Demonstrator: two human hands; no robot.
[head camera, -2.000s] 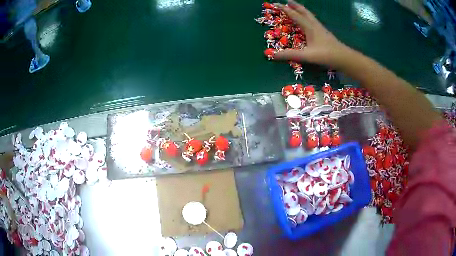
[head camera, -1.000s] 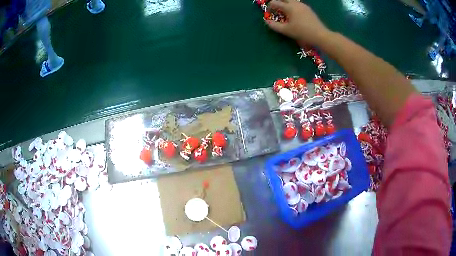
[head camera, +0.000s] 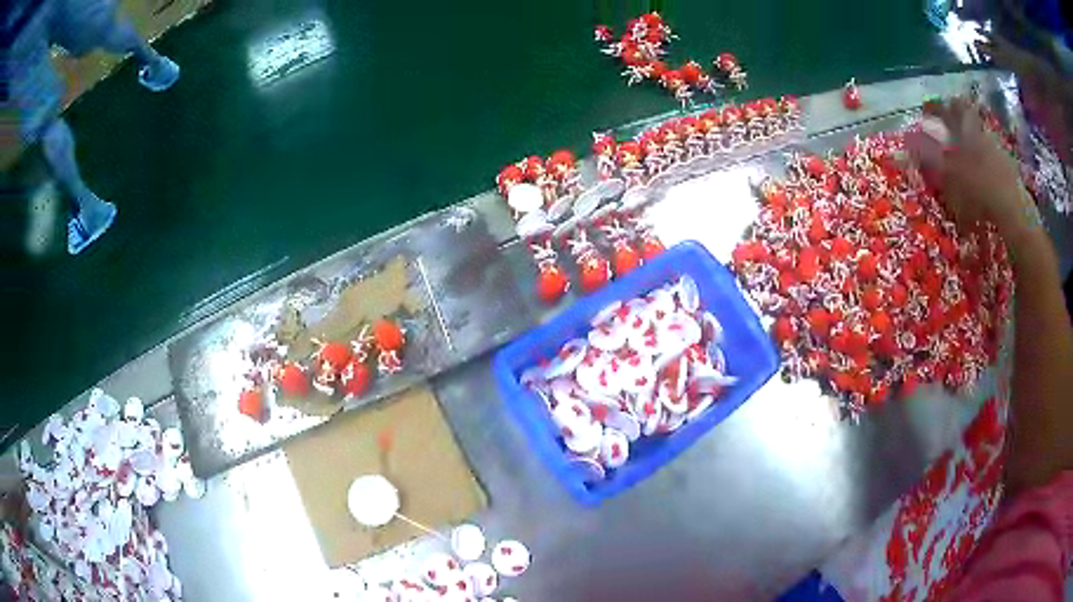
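Note:
My right hand (head camera: 967, 159) is at the far right, at the back edge of a large heap of red-and-white figures (head camera: 871, 282). It is dim and blurred, with a small pale spot at the fingers; whether it grips anything cannot be told. My left hand is not in view. A loose clump of figures (head camera: 641, 47) lies on the green belt. More figures (head camera: 706, 132) stand in a row along the table's back edge.
A blue bin (head camera: 750, 359) holds white discs with red marks. A stained metal plate (head camera: 482, 294) bears several figures. A white round cap (head camera: 373, 500) and thin stick lie on cardboard (head camera: 430, 453). White discs (head camera: 106, 470) are heaped left. Another person's arm (head camera: 65, 165) shows at upper left.
The view has turned to the right. My right hand has left the clump on the belt and moved to the heap at the far right. More of that heap now shows.

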